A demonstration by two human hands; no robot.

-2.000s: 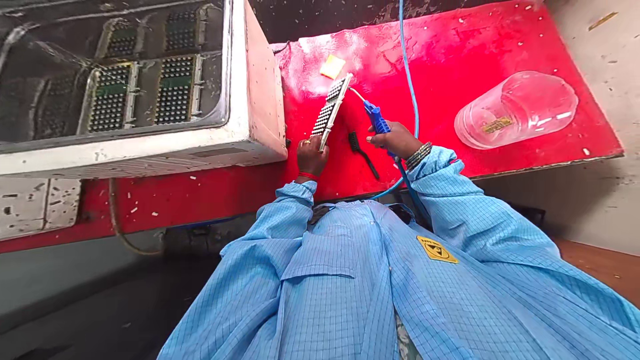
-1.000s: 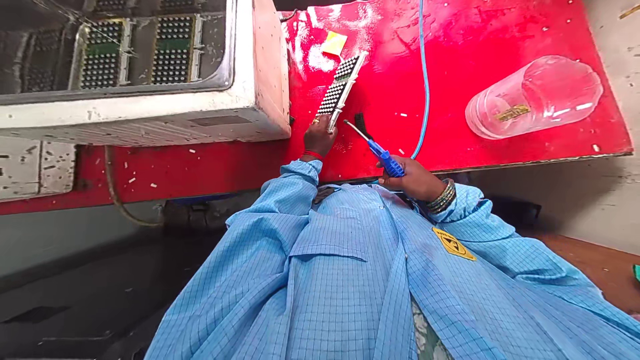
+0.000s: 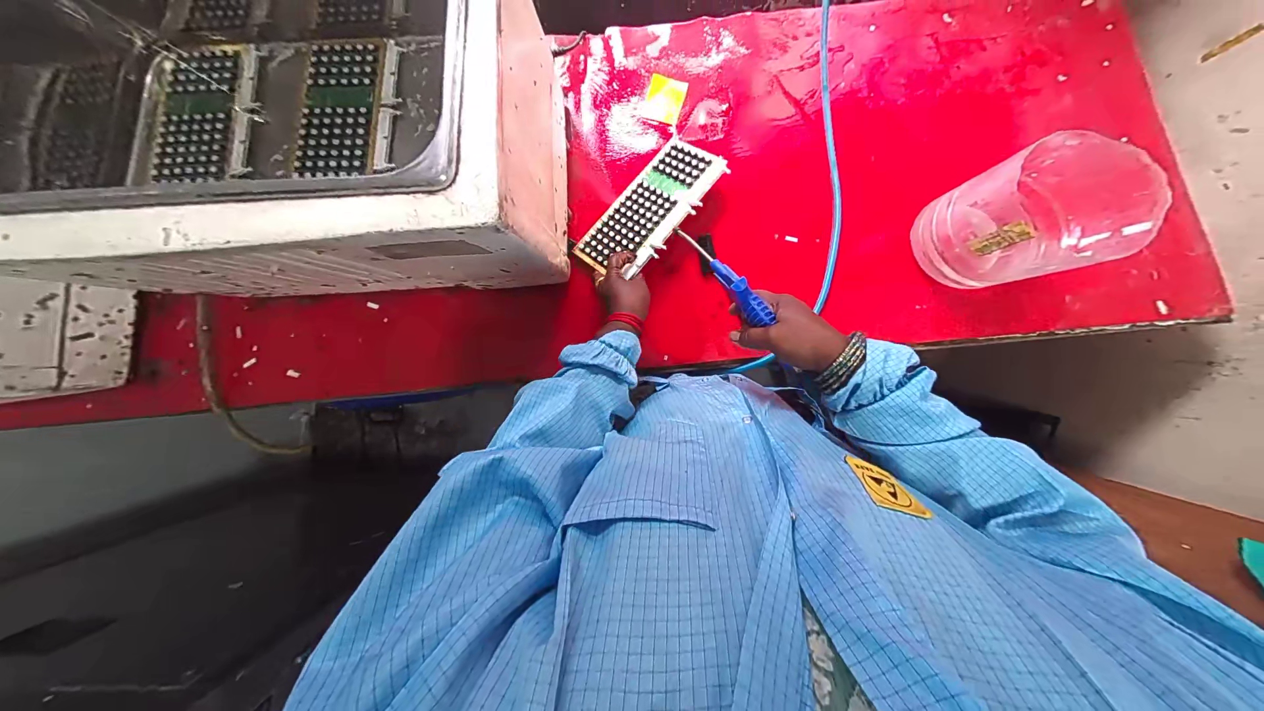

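My left hand (image 3: 624,286) grips the lower end of a circuit board (image 3: 647,207) with rows of dark round parts and a white strip along its right edge. The board lies slanted over the red tabletop. In my right hand (image 3: 790,331) is a blue-handled tool (image 3: 741,293) with a thin metal shaft, perhaps a soldering iron; its tip is close to the white strip, and I cannot tell if they touch. A dark brush-like object (image 3: 705,249) lies partly behind the tool. A yellow square (image 3: 665,99) rests beyond the board.
To the left stands a large white-edged machine (image 3: 247,237) with similar boards (image 3: 339,109) inside. A clear plastic container (image 3: 1047,212) lies on the right of the red tabletop (image 3: 889,79). A blue cable (image 3: 832,168) crosses the table. White scraps are scattered about.
The blue-handled tool was pointed up beside the board's upper part two seconds ago; its tip now points at the lower right edge. My left hand keeps its grip on the board.
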